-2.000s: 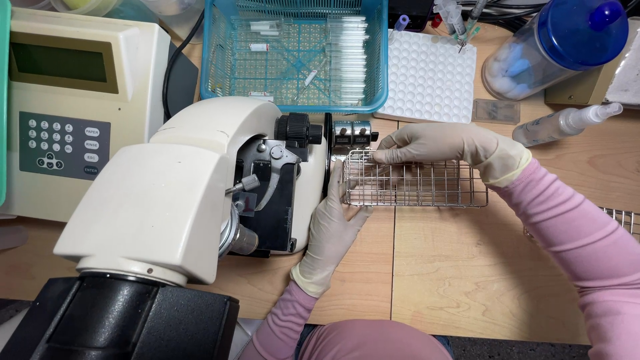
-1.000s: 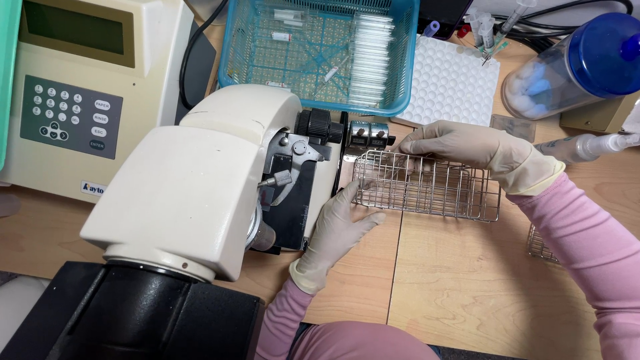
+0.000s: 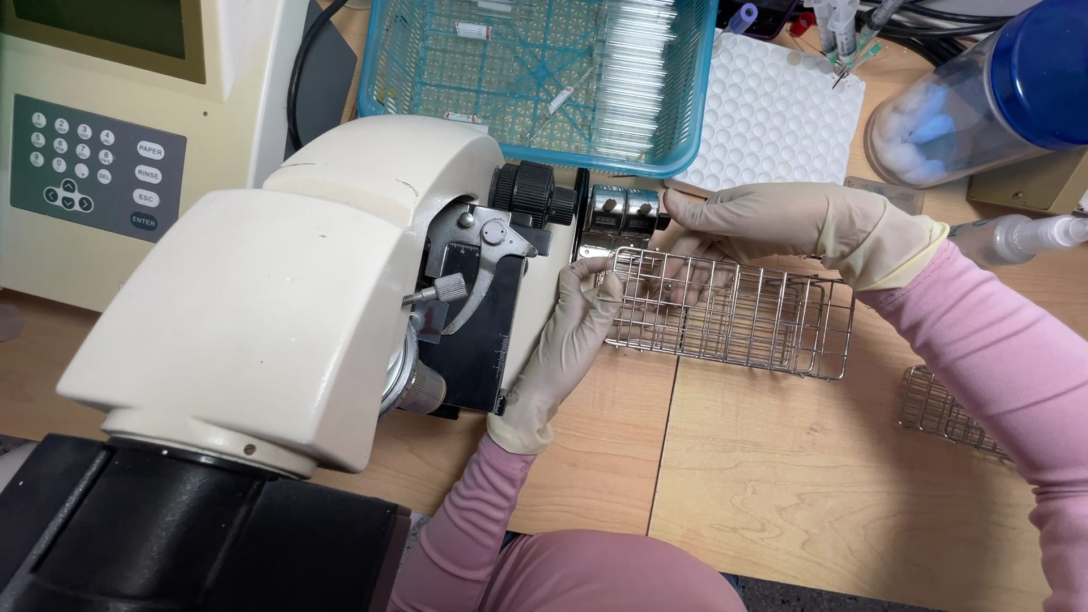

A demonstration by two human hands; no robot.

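A wire test tube rack (image 3: pixel 731 319) lies tilted over the wooden bench, right of the microscope (image 3: pixel 255 297). In a beige glove, my left hand (image 3: pixel 574 340) pinches the rack's left end between thumb and fingers. My right hand (image 3: pixel 765 229), gloved too, is above and behind the rack; its thumb is by a metal tally counter (image 3: pixel 625 211), and its other fingers show through the wires. Whether those fingers grip the rack I cannot tell. The counter sits between the microscope's stage side and my right hand.
Behind are a teal plastic basket (image 3: pixel 701 110) of glass tubes, a white well tray (image 3: pixel 765 110), several syringes (image 3: pixel 841 34) and a blue-lidded jar (image 3: pixel 943 110) with cotton balls. A keypad instrument (image 3: pixel 98 166) stands left. A spray bottle (image 3: pixel 1011 240) and second wire rack (image 3: pixel 948 412) are at right.
My right thumb has moved from the rack's upper edge toward the counter. My left hand stays at the rack's left end. The view has shifted.
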